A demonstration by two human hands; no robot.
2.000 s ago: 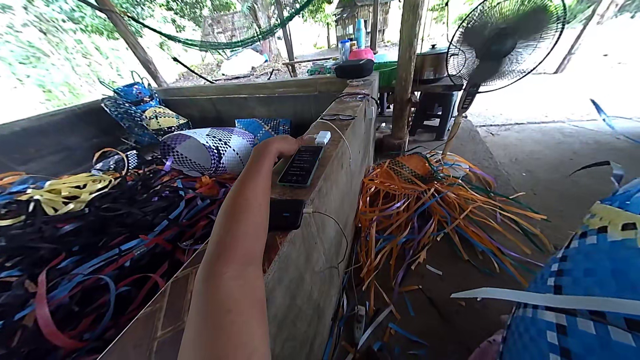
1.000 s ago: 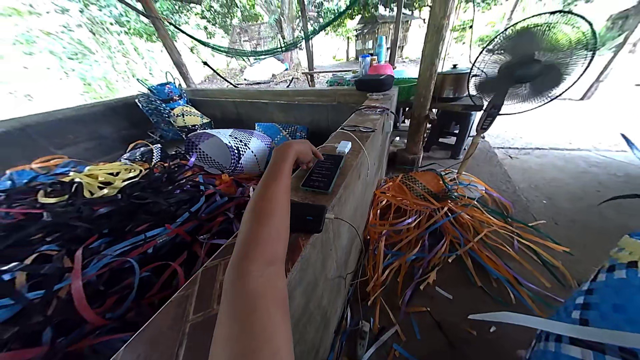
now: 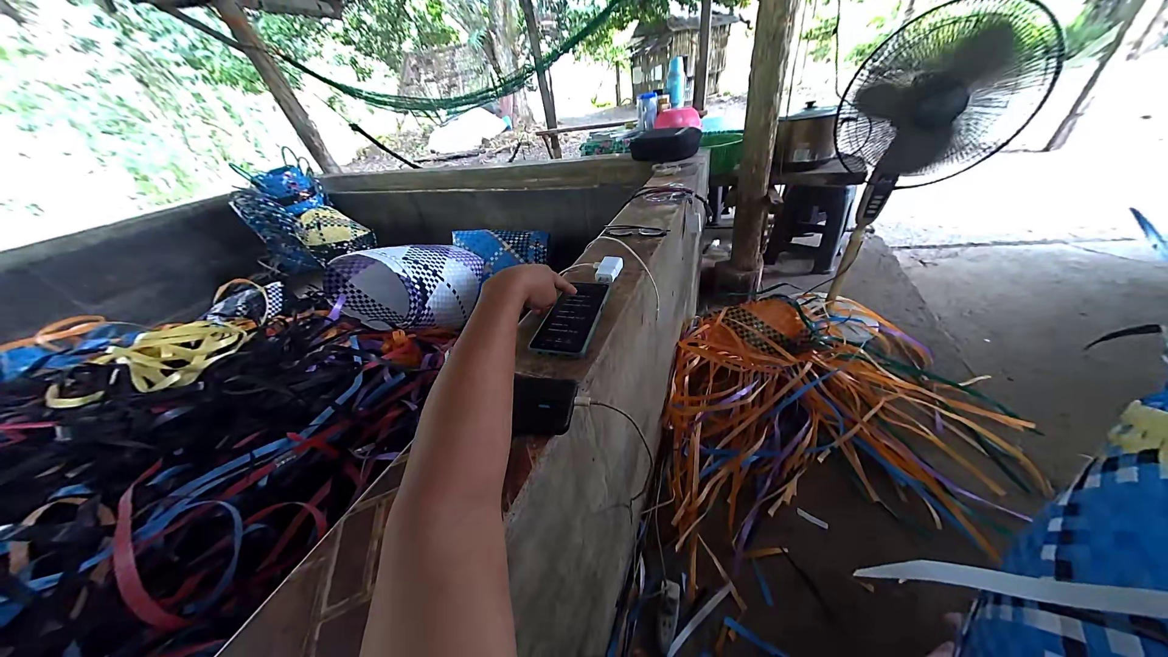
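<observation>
My left hand [image 3: 537, 288] reaches over the concrete wall, its index finger at the upper edge of a smartphone [image 3: 571, 319] with a lit dark screen. The hand grasps nothing. A white charger plug [image 3: 609, 268] with a cable lies just beyond the phone, and a black power bank [image 3: 544, 405] sits nearer me. At the lower right edge, a sliver of my right hand [image 3: 945, 646] shows beside a blue checkered woven strap basket [image 3: 1068, 547]; its grip is hidden. A loose white strap [image 3: 995, 581] crosses in front of the basket.
Left of the concrete wall [image 3: 584, 511] lie tangled plastic straps [image 3: 182, 474] and several woven baskets, one purple and white [image 3: 406, 285]. To its right are an orange unfinished woven piece [image 3: 766, 324] with long loose straps and a standing fan [image 3: 940, 100]. A wooden post [image 3: 757, 137] rises behind.
The view has shifted, with the wall and phone now farther right in it. My left hand stays by the phone's upper end.
</observation>
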